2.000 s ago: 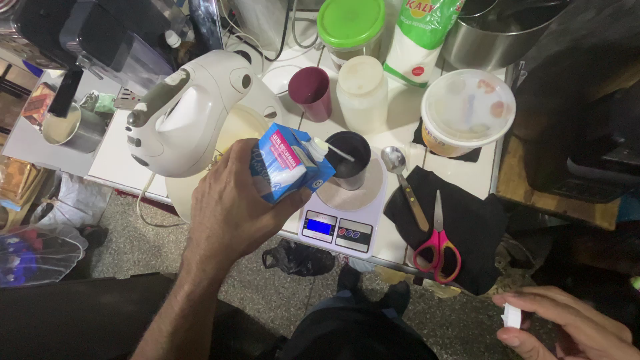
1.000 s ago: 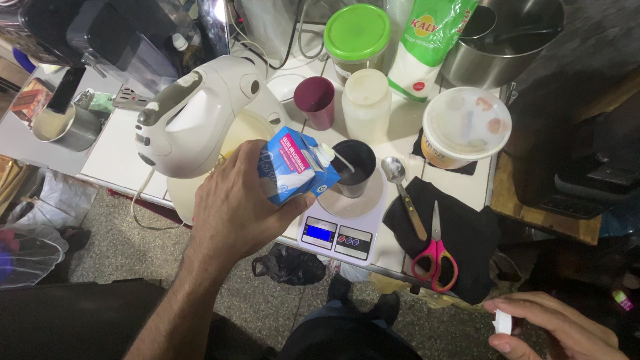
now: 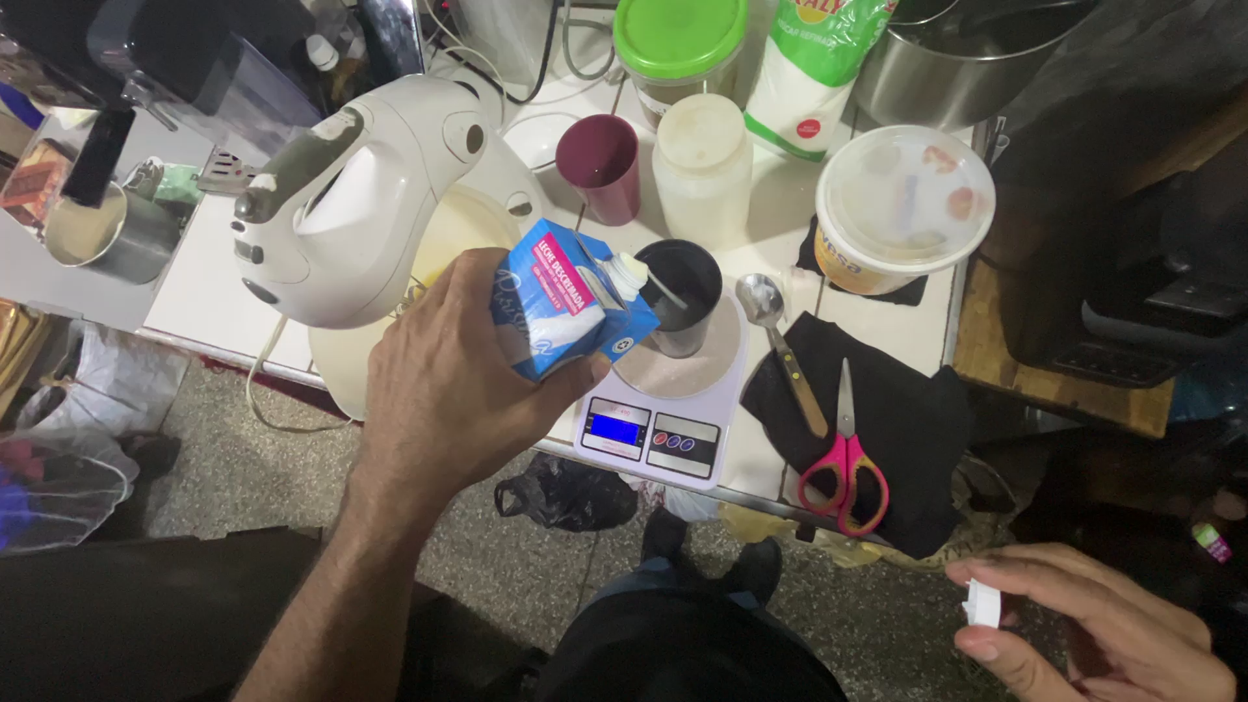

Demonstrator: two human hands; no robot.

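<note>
My left hand [image 3: 458, 370] grips a blue milk carton [image 3: 561, 302], tilted so that its open spout points right. A thin white stream of milk [image 3: 666, 292] runs from the spout into a dark cup [image 3: 682, 327]. That cup stands on the round plate of a white digital kitchen scale [image 3: 721, 390], whose display is lit blue. At the lower right, away from the counter, my right hand [image 3: 1082, 624] pinches a small white screw cap [image 3: 983, 604] between thumb and fingers.
A white stand mixer [image 3: 380, 214] with its bowl is at the left. Behind the scale stand a maroon cup [image 3: 614, 185], a whitish jar [image 3: 704, 175] and a green-lidded tub [image 3: 681, 39]. To the right are a lidded tub [image 3: 902, 210], a spoon [image 3: 795, 375] and scissors [image 3: 846, 458] on black cloth [image 3: 916, 419].
</note>
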